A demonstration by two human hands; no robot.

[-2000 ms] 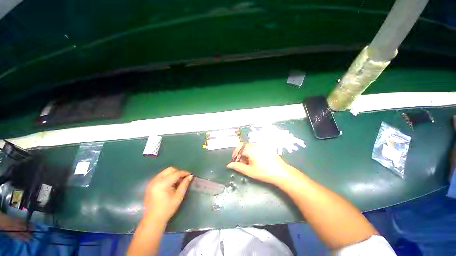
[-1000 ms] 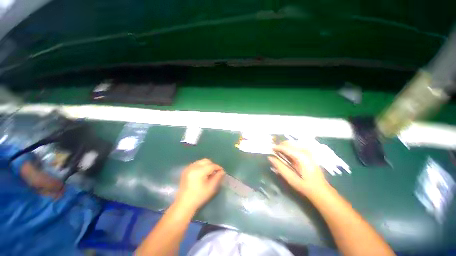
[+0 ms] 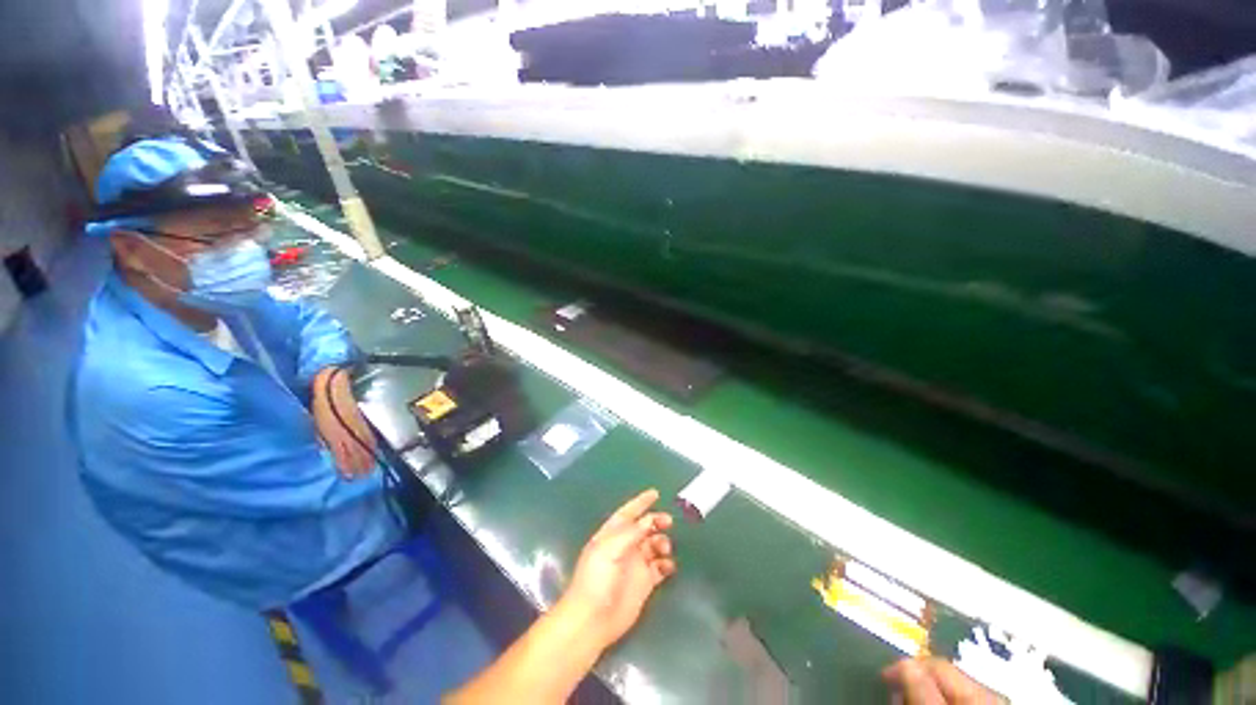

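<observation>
My left hand (image 3: 623, 567) is over the green bench mat, index finger extended towards the belt, other fingers loosely curled, holding nothing visible. My right hand (image 3: 945, 682) is cut off by the bottom edge; only some fingers show, and what they hold cannot be told. It is just below the stack of flex cables (image 3: 877, 607), which has orange-yellow ends. The pile of white strips (image 3: 1010, 667) lies right of the stack. The brown-grey strip (image 3: 755, 664) lies flat between my hands, apart from the left one. A small white roll or sheet (image 3: 705, 495) lies beyond my left fingertips.
A person in a blue smock (image 3: 207, 427), cap and mask sits at the left, arms near the bench edge. A boxy black device (image 3: 462, 413) with cables and a clear bag (image 3: 568, 438) lie on the mat. A dark tray (image 3: 634, 347) is on the belt beyond the white edging.
The view has swung left and up, bringing the neighbour into full sight. My left hand has come away from the brown-grey strip and opened. My right hand is now mostly out of the picture.
</observation>
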